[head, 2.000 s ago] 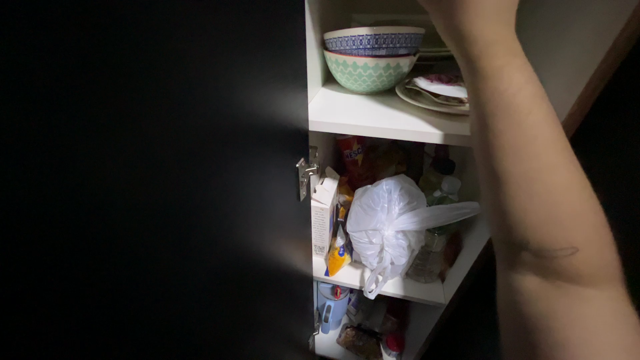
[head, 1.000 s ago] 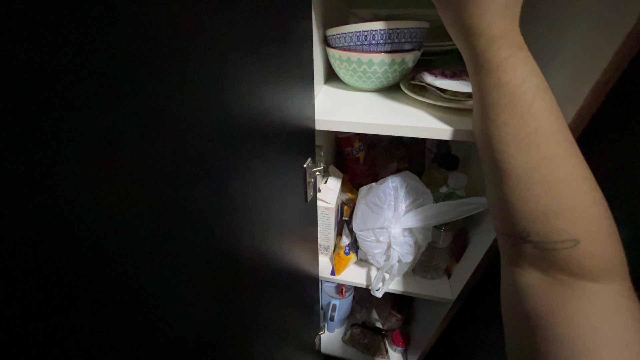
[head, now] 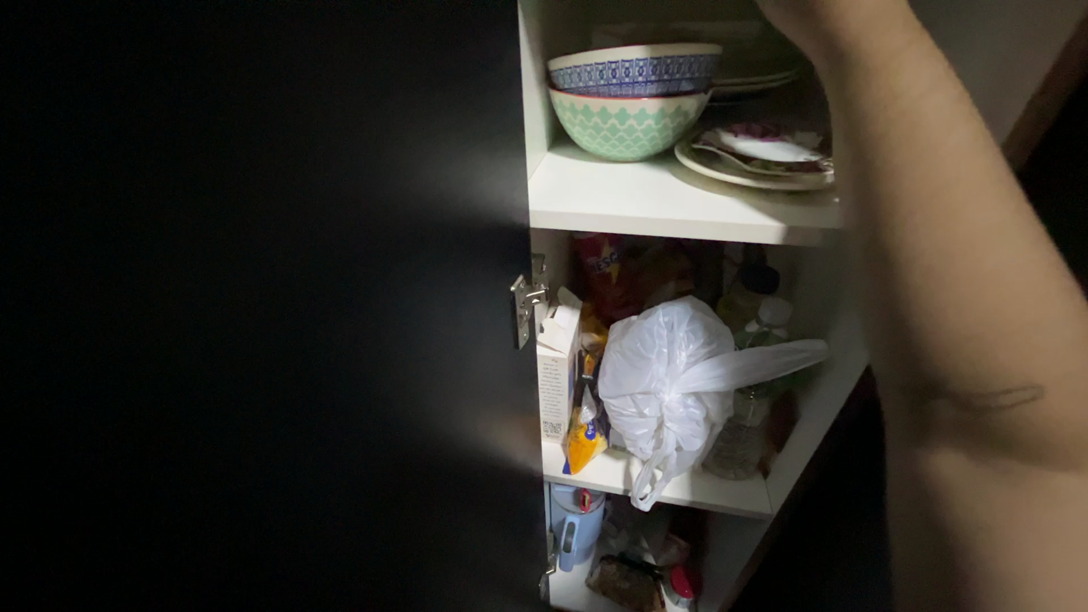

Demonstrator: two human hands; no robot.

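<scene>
My right forearm [head: 952, 255] rises along the right side, in front of the cupboard's side panel. Only the wrist end of my right hand [head: 824, 17] shows at the top edge. Its fingers are out of frame, so what it holds or touches is hidden. Below and left of it, a blue-patterned bowl [head: 637, 70] sits stacked on a green-and-white bowl [head: 629, 126]. Plates [head: 752, 174] lie beside them, with a white dish [head: 765, 146] on top. On the shelf beneath stands a knotted white plastic bag [head: 667, 382]. My left hand is not seen.
An open dark cupboard door [head: 255, 306] fills the left side, with a metal hinge [head: 523, 306]. Around the bag are a white carton [head: 555, 382], a yellow packet [head: 585, 442] and a clear bottle [head: 739, 433]. A blue mug [head: 580, 527] and a red-lidded jar [head: 682, 586] stand lowest.
</scene>
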